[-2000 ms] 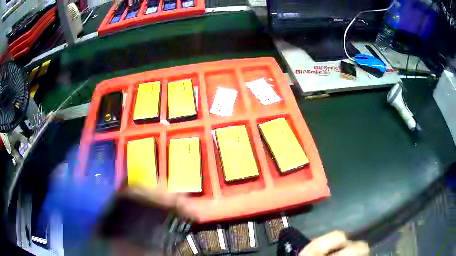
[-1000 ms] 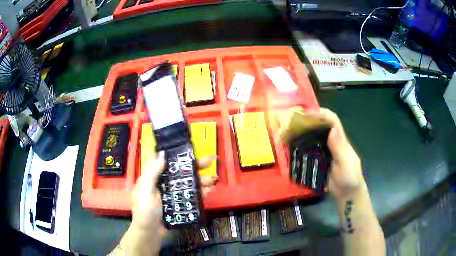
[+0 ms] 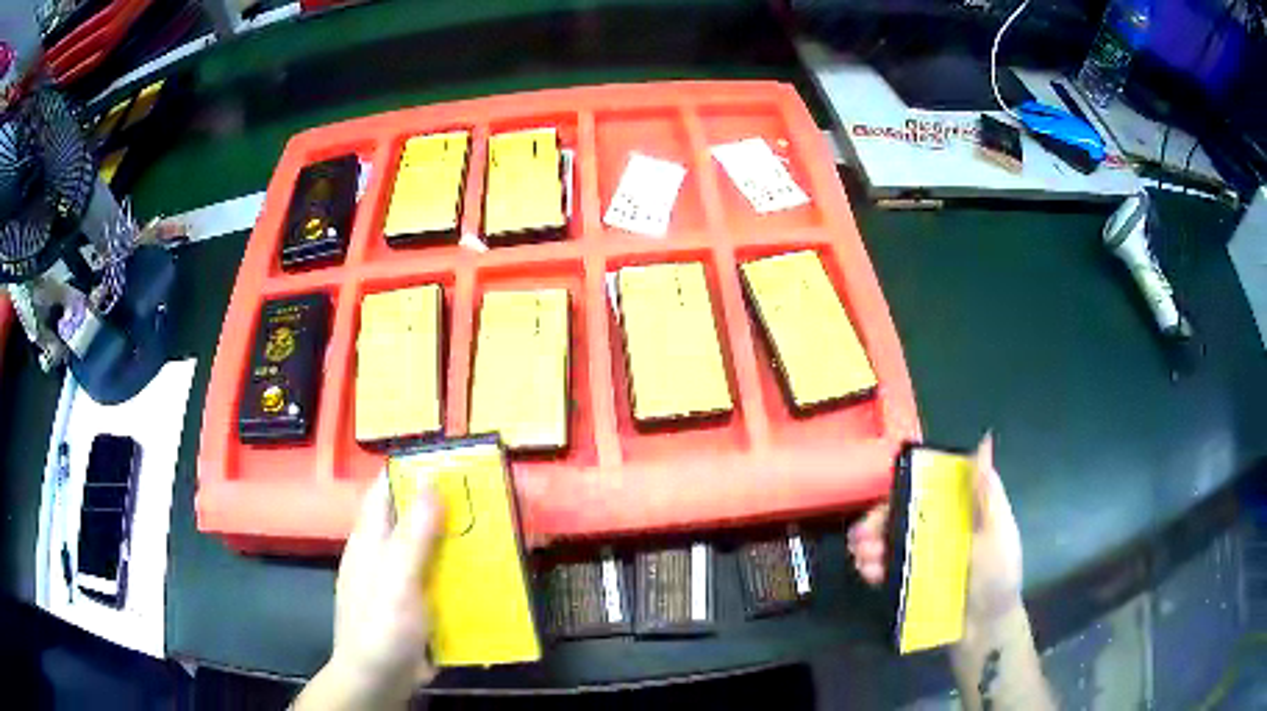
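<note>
My left hand [image 3: 382, 597] holds a closed flip phone [image 3: 486, 583], yellow face up, in front of the red tray's near edge. My right hand [image 3: 989, 549] holds another closed phone [image 3: 939, 549], tilted, its yellow face showing, right of the tray's near corner. The red phone tray [image 3: 667, 503] has ten pockets in two rows. Several pockets hold phones with yellow faces [image 3: 674, 343]. The two leftmost hold black phones with gold emblems [image 3: 284, 368]. Two back-row pockets at the right hold white paper slips [image 3: 645, 193]. Several loose batteries [image 3: 673, 586] lie along the near edge.
A fan [image 3: 42, 181] stands at the left. Below it a dark phone [image 3: 107, 514] lies on white paper [image 3: 160, 479]. A white handheld device [image 3: 1142, 264] lies at the right. A blue item [image 3: 1063, 132] with a white cable is on a pale board [image 3: 903, 170] behind.
The open flip phone in my left hand is now closed. The phone in my right hand, blurred and partly open before, now shows as closed. Both hands have moved nearer to me, off the pockets.
</note>
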